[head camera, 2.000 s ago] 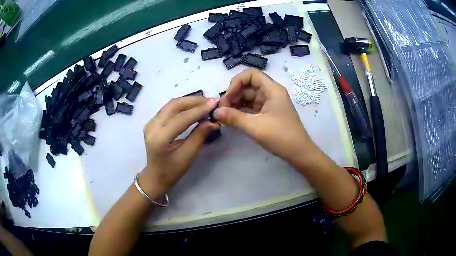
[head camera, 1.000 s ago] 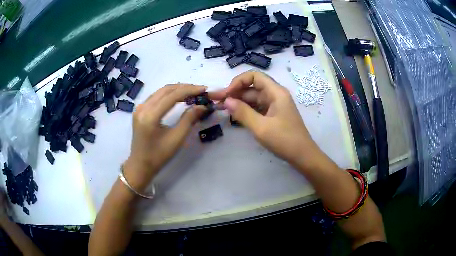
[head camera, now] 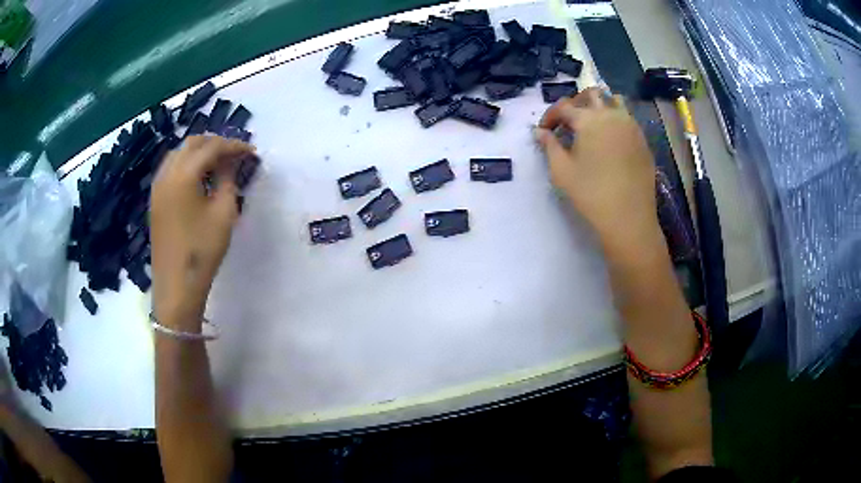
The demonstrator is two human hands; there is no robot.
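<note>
Several black housings [head camera: 447, 223] lie spaced singly on the white sheet in the middle, each with a small pale mark at one end. My left hand [head camera: 189, 226] is over the right edge of the left pile of black housings [head camera: 113, 203]. Its fingertips are at one black housing [head camera: 247, 171]; whether they grip it is unclear. My right hand [head camera: 604, 160] is over the place of the small white inserts and hides them. Its thumb and fingers are bent close together; whether they hold an insert cannot be seen.
Another pile of housings [head camera: 472, 57] lies at upper centre. A hammer [head camera: 708, 222], a partly hidden screwdriver [head camera: 675, 212] and clear ridged trays [head camera: 793, 170] are at right. Smaller black parts [head camera: 36, 354] and a clear bag [head camera: 38, 226] are at far left. Another person's arm [head camera: 36, 448] shows bottom left.
My hands have parted from the middle: the left moved to the left pile, the right to the white inserts. The housings laid in the middle are uncovered. No housing is held between my hands now.
</note>
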